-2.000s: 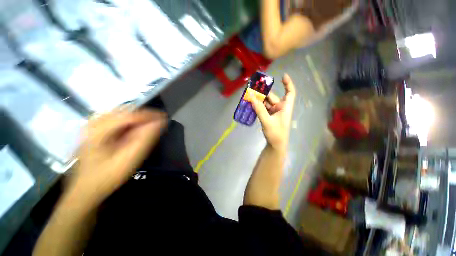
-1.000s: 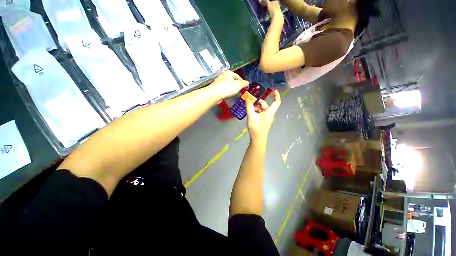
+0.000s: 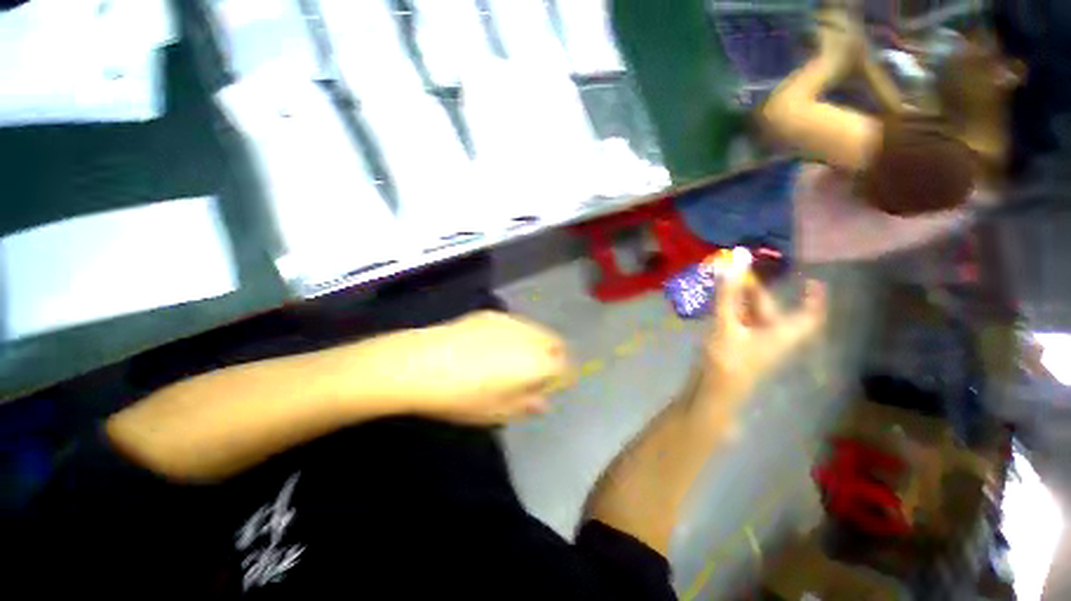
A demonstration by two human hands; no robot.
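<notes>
The mobile phone (image 3: pixel 693 291), blurred, shows its purple keypad and an orange band. It is in my right hand (image 3: pixel 763 323), thumb across it, other fingers spread. My left hand (image 3: pixel 505 366) is curled and blurred in front of my body, apart from the phone; its inside is hidden, so I cannot tell if it holds anything. On the bench at upper left, a clear blister tray (image 3: pixel 388 268) holds two rows of white-wrapped phones (image 3: pixel 311 170). A flat white sleeve (image 3: pixel 123 264) lies left of the tray.
Another white sheet or sleeve pile (image 3: pixel 76 65) lies at the upper left of the green bench (image 3: pixel 669 71). A red stool (image 3: pixel 634 252) stands just beyond the bench edge. Another person (image 3: pixel 916 164) works at upper right. Another red stool (image 3: pixel 863 481) is at lower right.
My left hand has drawn back from the phone towards my body. My right hand and the phone show further right. The camera view has swung, showing more bench at left.
</notes>
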